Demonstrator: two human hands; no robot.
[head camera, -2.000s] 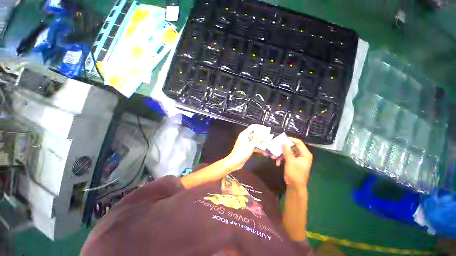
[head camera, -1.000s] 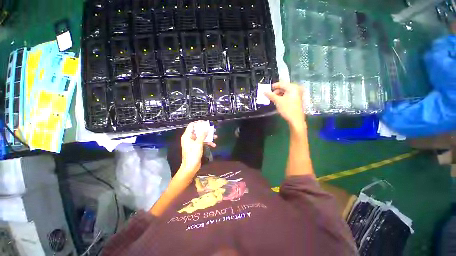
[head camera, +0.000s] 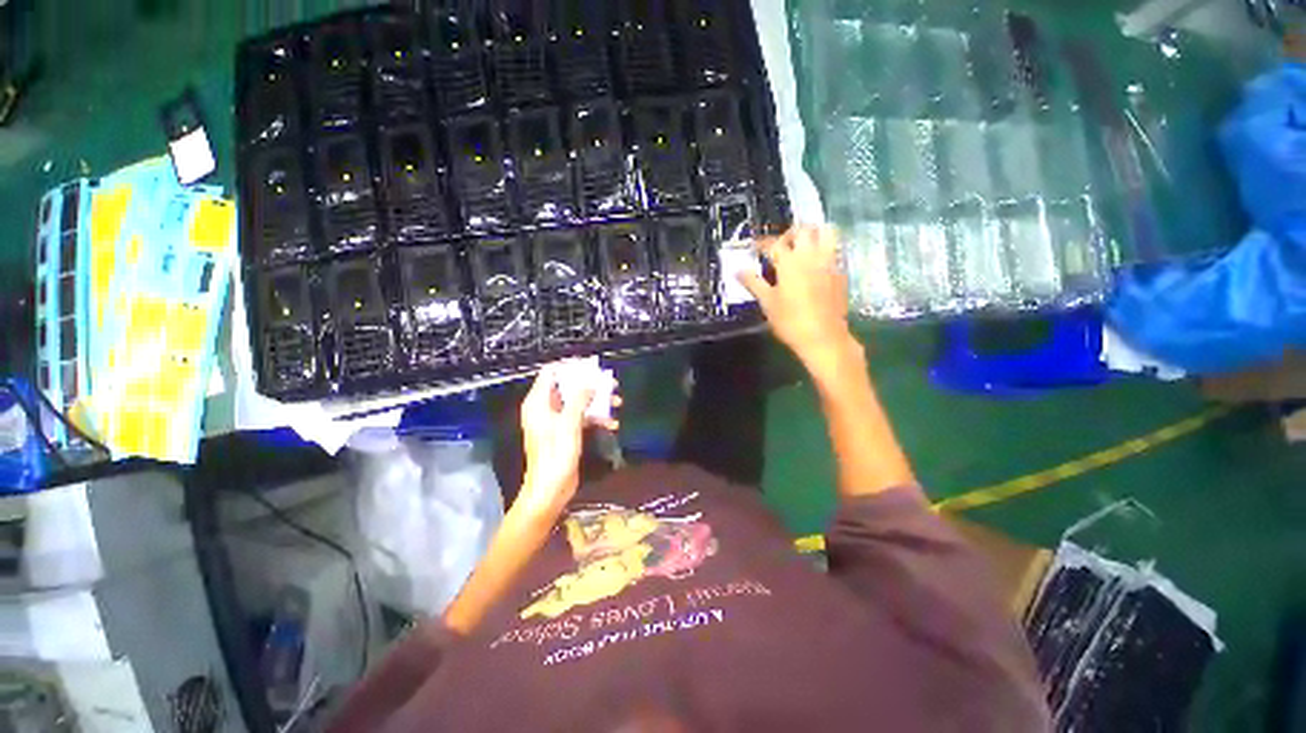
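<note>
A large shiny black tray lies in front of me with rows of pockets holding dark phone parts. My right hand is at the right end of the nearest row, its fingers on a white rectangular piece that lies over the last pocket. My fingers partly hide that piece. My left hand is just off the tray's near edge and holds a small stack of white pieces.
Yellow and light-blue sticker sheets lie left of the tray, below a dark phone with a white piece. A clear blister tray adjoins on the right. A person's blue sleeve is at far right. Stacked dark trays stand lower right.
From two seconds ago, my hands have parted and my right hand has gone to the tray's right end. Over the last second it has pressed closer over the white piece there. The view has shifted.
</note>
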